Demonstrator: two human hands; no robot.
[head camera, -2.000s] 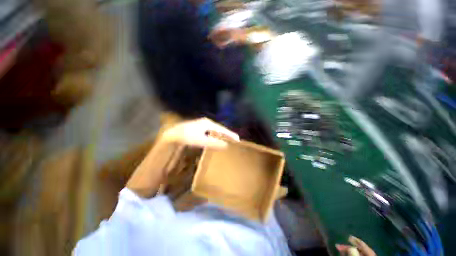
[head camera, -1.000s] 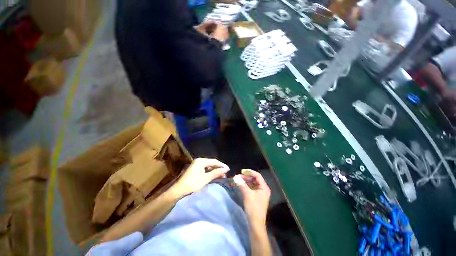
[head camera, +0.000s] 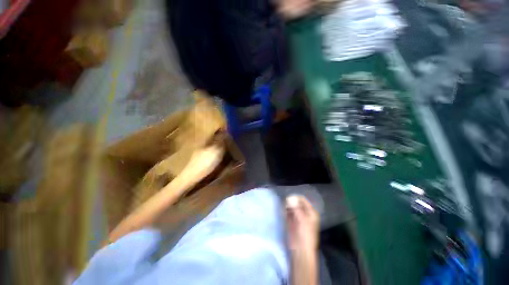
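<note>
The frame is blurred by motion. My left hand [head camera: 205, 160] reaches over a large open cardboard carton [head camera: 125, 192] that holds crumpled brown cardboard [head camera: 195, 125]. Its fingers are too blurred to tell whether they hold anything. My right hand [head camera: 302, 214] is near my lap, left of the bench edge, with its fingers bent; I cannot tell whether it holds something small. The shallow box is not in view.
The green bench [head camera: 365, 206] runs along the right. On it lie a heap of dark and silvery parts [head camera: 371, 114], a smaller heap [head camera: 427, 200], blue cylinders [head camera: 455, 267] and stacked white housings [head camera: 360, 28]. A person in dark clothes [head camera: 229, 44] is ahead, by a blue stool [head camera: 248, 117].
The shallow box seen in my left hand earlier is gone from view. Since one second ago my left hand has moved left, away from my right hand, over the carton. The view has shifted.
</note>
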